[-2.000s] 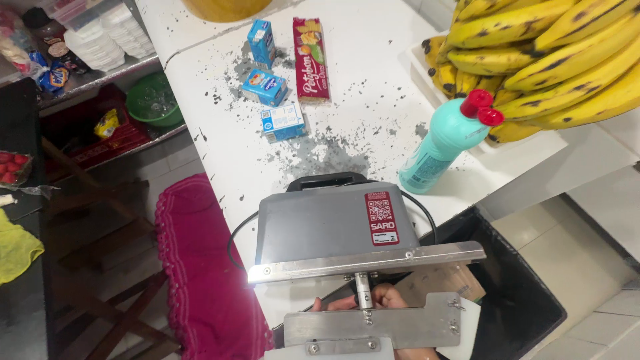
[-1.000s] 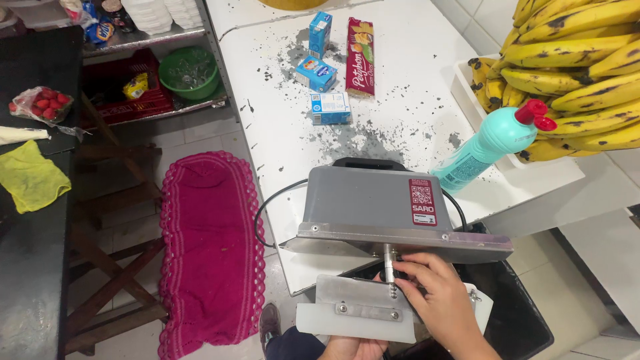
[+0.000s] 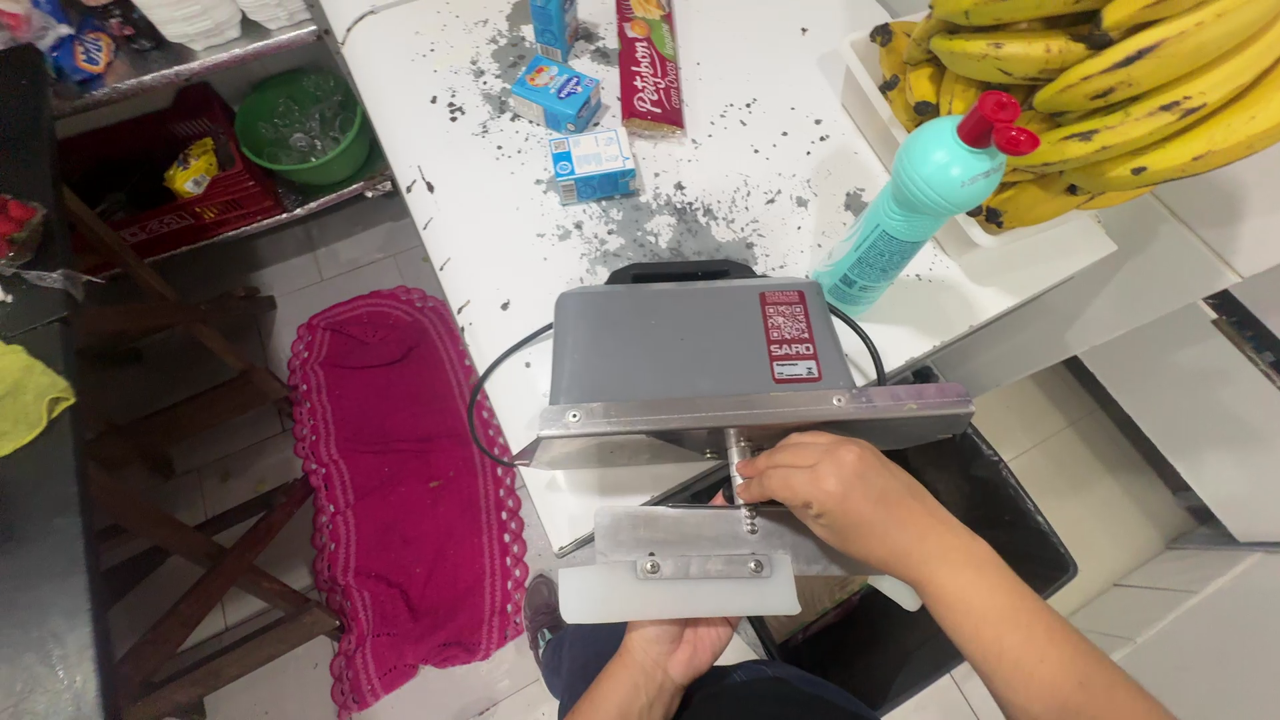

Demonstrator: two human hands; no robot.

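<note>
A grey Saro machine [image 3: 680,345] with a steel front plate and a black handle on top stands at the counter's near edge. From it a short metal shaft [image 3: 738,470] leads to a steel bracket [image 3: 660,535] with a white plastic paddle [image 3: 680,595] screwed on. My right hand [image 3: 840,490] pinches the shaft between thumb and fingers, its back toward me. My left hand [image 3: 685,640] comes up from below and holds the bracket and paddle from underneath; most of its fingers are hidden behind them.
A teal bottle with a red cap [image 3: 910,210] stands right of the machine, near bananas [image 3: 1120,110] in a white tray. Small blue cartons [image 3: 590,165] and a red packet [image 3: 650,70] lie behind. Below right is a black bin [image 3: 1010,540]; left, a magenta mat [image 3: 420,500] lies on the floor.
Two seconds ago both hands were mostly hidden behind the bracket. The right hand has come up to the shaft and stays there. The view has shifted.
</note>
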